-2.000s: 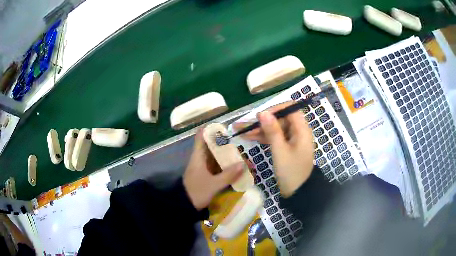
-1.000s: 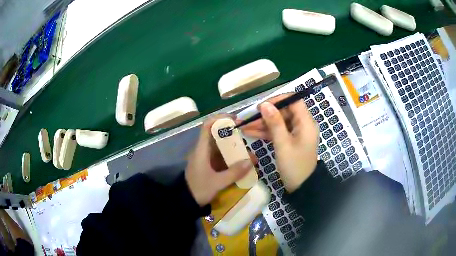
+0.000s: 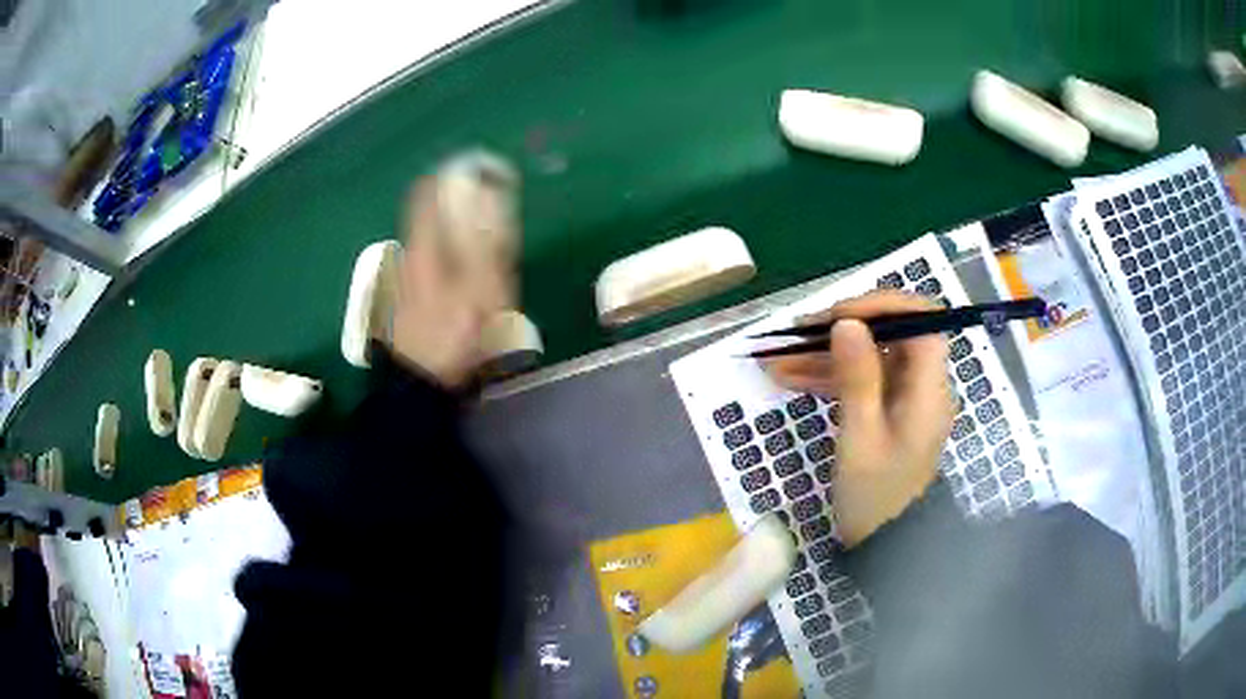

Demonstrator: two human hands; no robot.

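Observation:
My left hand point(image 3: 451, 287), blurred, is out over the green conveyor belt point(image 3: 588, 137) with a cream housing point(image 3: 478, 198) at its fingers. My right hand point(image 3: 881, 423) holds dark tweezers point(image 3: 916, 325) above the label sheet in use point(image 3: 731, 389); their two tips point left, apart, and no label shows on them. The sheet has rows of dark labels and a bare white upper left part. Another cream housing point(image 3: 722, 585) lies on the yellow printed mat point(image 3: 615, 553) and the sheet's edge.
Several cream housings lie along the belt, one point(image 3: 676, 273) near its front edge. A stack of spare label sheets point(image 3: 1182, 341) is at the right. White printed sheets point(image 3: 205, 587) lie at the lower left. Blue parts point(image 3: 171, 130) sit on the white ledge at the upper left.
My left hand has moved from beside the tweezers out over the belt with the housing. My right hand has shifted slightly right and down, and the tweezers now lie nearly level.

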